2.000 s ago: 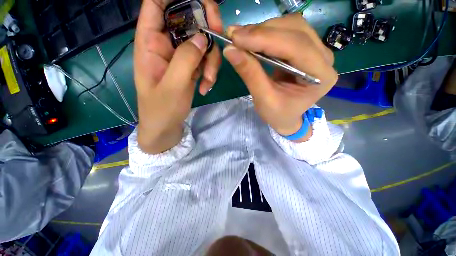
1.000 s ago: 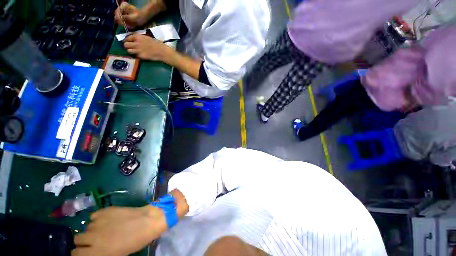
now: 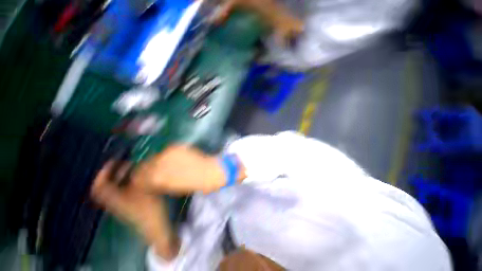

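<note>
The frame is heavily blurred. My right hand, with a blue wrist strap, reaches left over the bench. My left hand is just below it, and their fingers are close together. A small dark shape shows between the fingers; whether either hand grips it cannot be told. No tweezers can be made out. A large black tray lies beyond my hands on the left.
Several small black and silver units lie on the green mat. Near them are white tissue, a blurred syringe and a blue box. Another person's arm is at the top. Blue stools stand beside the bench.
The view has swung, moving the blue box and loose units up and right in the picture. My left hand has come into view beside my right hand. The neighbouring person is now mostly cut off.
</note>
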